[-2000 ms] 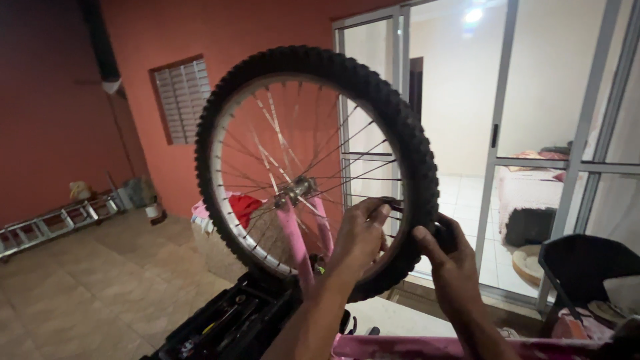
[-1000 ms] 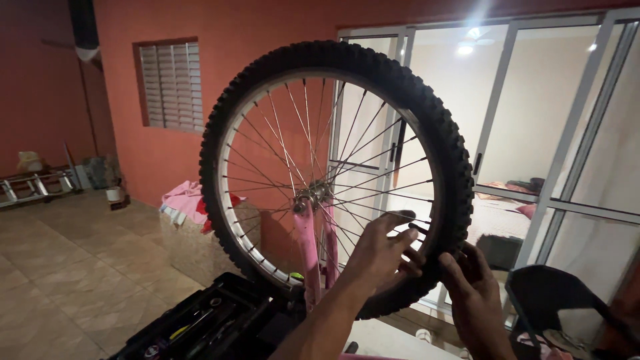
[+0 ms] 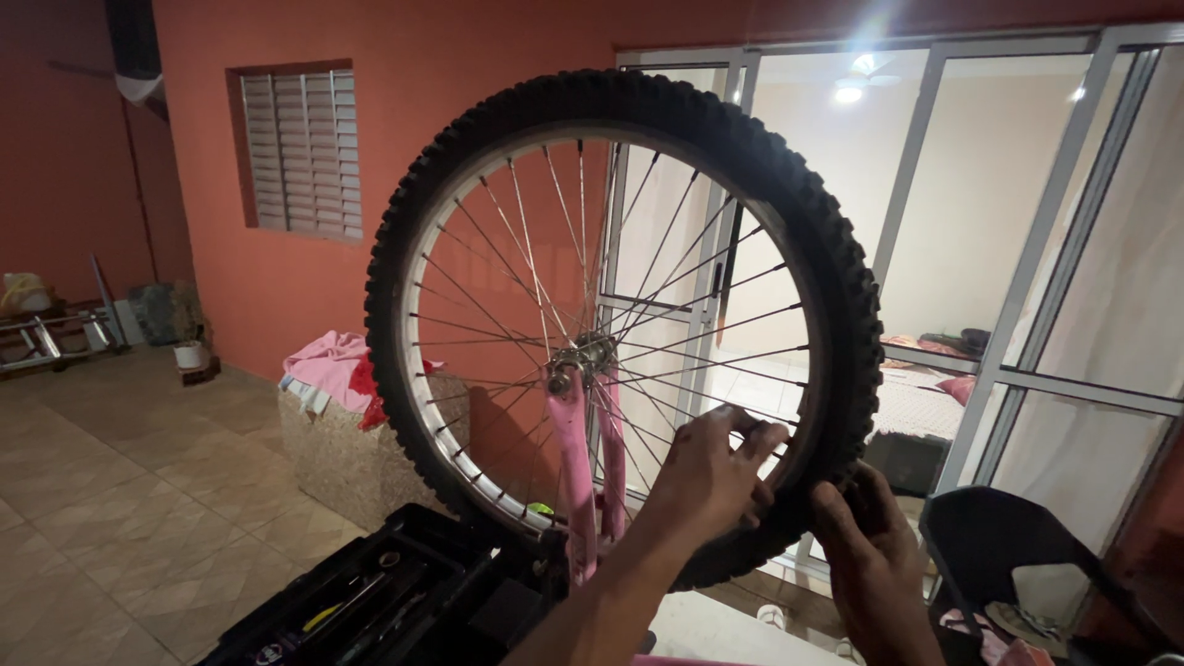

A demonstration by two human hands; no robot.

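A bicycle wheel with a knobby black tire (image 3: 638,92) stands upright in a pink fork (image 3: 573,453), the axle at the fork's ends. My left hand (image 3: 717,472) is at the spokes by the lower right inner side of the rim (image 3: 413,305), fingers bent around something small and dark that I cannot make out. On the outer side of the tire, lower right, my right hand (image 3: 869,546) rests with its thumb and fingers against the tread. Whether its fingers grip the tire is hard to tell, as part of them is behind it.
An open black toolbox (image 3: 416,527) with several tools lies below the wheel. Behind are a stone block (image 3: 324,453) with pink and red cloths (image 3: 328,361), and a glass sliding door (image 3: 1054,231). A black chair (image 3: 1008,527) holding cloths stands at the right.
The view has shifted, with the wheel now seen more face-on. Both hands stay at the wheel's lower right, the left on the spoke side and the right on the tire.
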